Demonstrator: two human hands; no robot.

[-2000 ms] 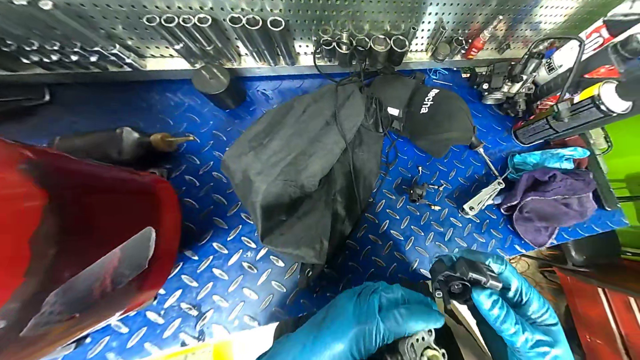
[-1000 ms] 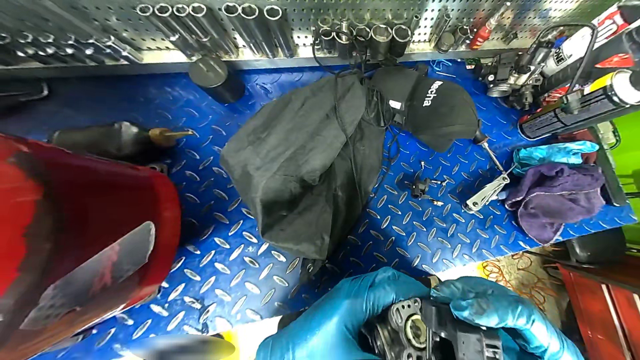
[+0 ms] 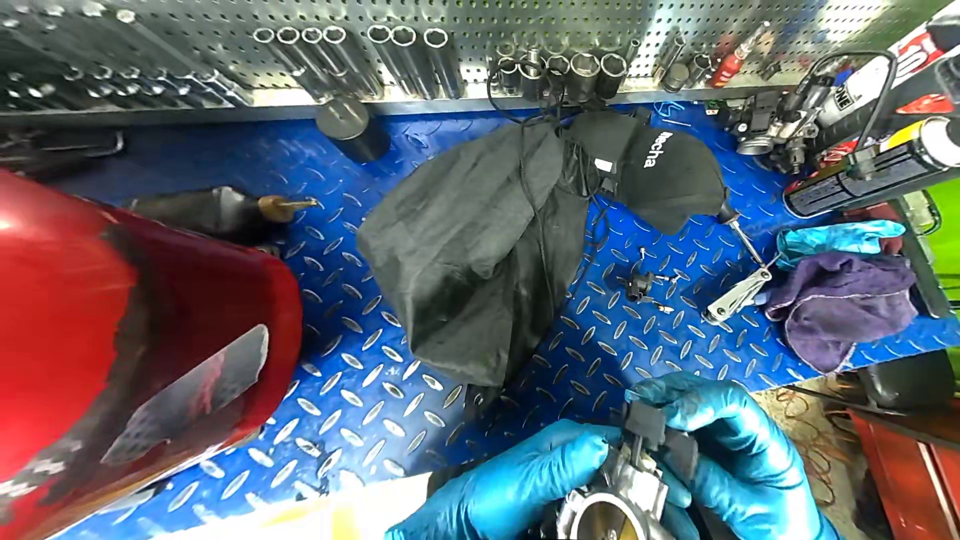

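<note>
At the lower edge of the head view, my left hand (image 3: 517,480), in a blue glove, grips the side of a metal throttle body (image 3: 634,491) with a round bore. My right hand (image 3: 739,450), gloved too, holds a black plastic part (image 3: 646,424) against the top of that throttle body. Whether the black part is fastened cannot be told. Beyond the hands, a small black part with screws (image 3: 641,286) lies on the blue diamond-plate bench (image 3: 345,375). An open multi-tool (image 3: 739,294) rests to its right, and a black cloth bag (image 3: 480,247) lies further left.
A black cap (image 3: 667,176) with cables touches the bag. A large red painted body panel (image 3: 202,337) fills the left. Purple cloth (image 3: 844,304), a spray can (image 3: 862,169) and another carburetor-like part (image 3: 776,127) are at right. Sockets (image 3: 420,60) line the back.
The throttle body in my hands has been turned and its round bore now faces up near the lower edge. My right hand has shifted up around the black part.
</note>
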